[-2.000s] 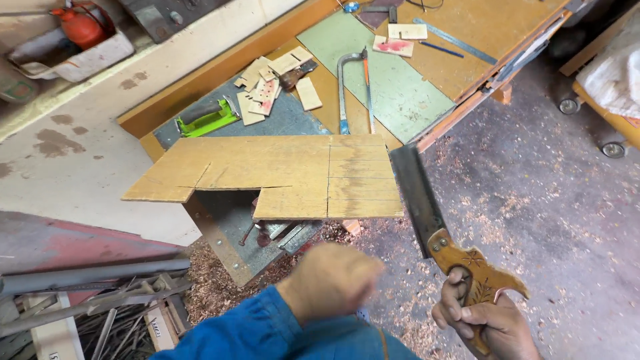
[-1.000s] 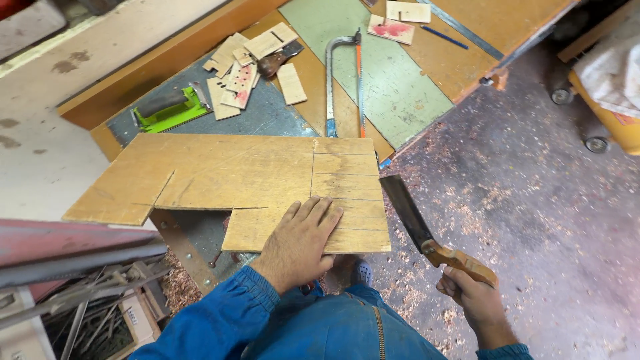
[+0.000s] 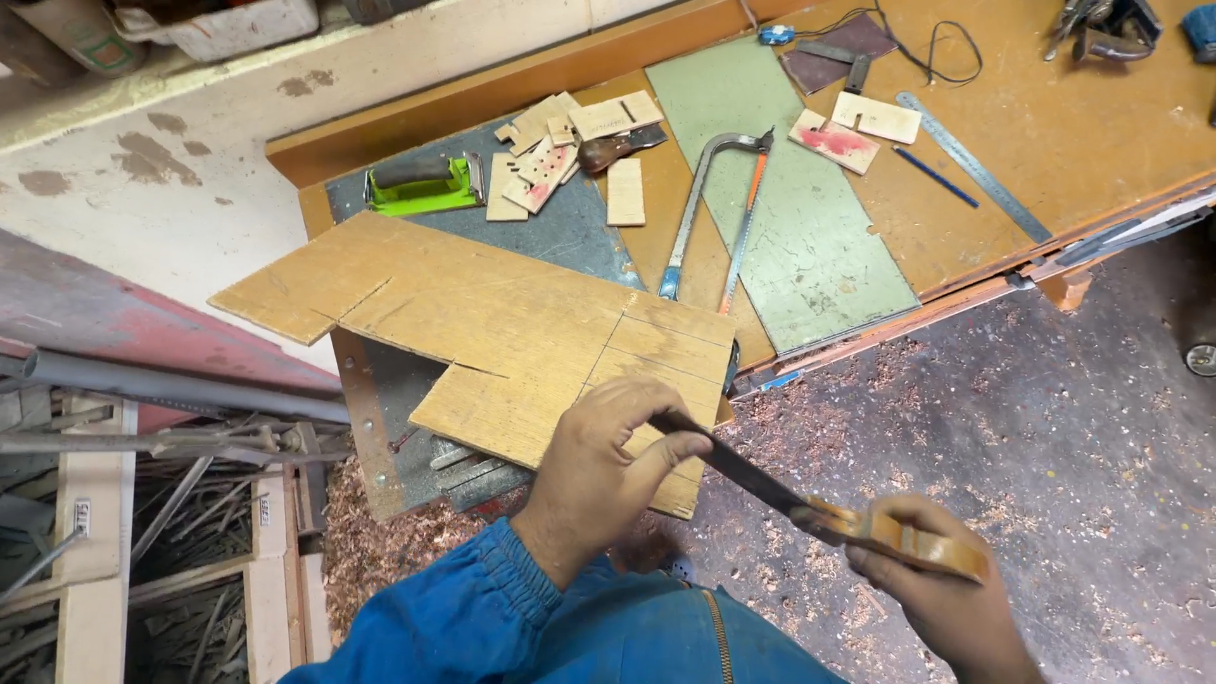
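My right hand [image 3: 926, 560] grips the wooden handle of a handsaw [image 3: 760, 475], whose dark blade points up and left. The blade's far end sits between the thumb and forefinger of my left hand [image 3: 613, 456]. Beneath and beyond that hand lies a notched plywood board [image 3: 513, 313] with pencil lines ruled across its right part and saw cuts near the notch. A hacksaw [image 3: 698, 209] rests behind the board, its orange blade to the right. The saw's teeth are too blurred to make out.
On the workbench [image 3: 1007, 95] are a green-framed sanding block [image 3: 423, 185], small wooden pieces [image 3: 625, 193], a steel ruler [image 3: 974, 166], a blue pencil [image 3: 936, 177] and a try square [image 3: 836, 52]. Wood scraps [image 3: 190, 513] stand at lower left. Shavings cover parts of the floor [image 3: 950, 408].
My left hand has come off the board and taken the end of the saw blade. The saw has moved from beside the board's right edge to in front of me, and the board looks turned.
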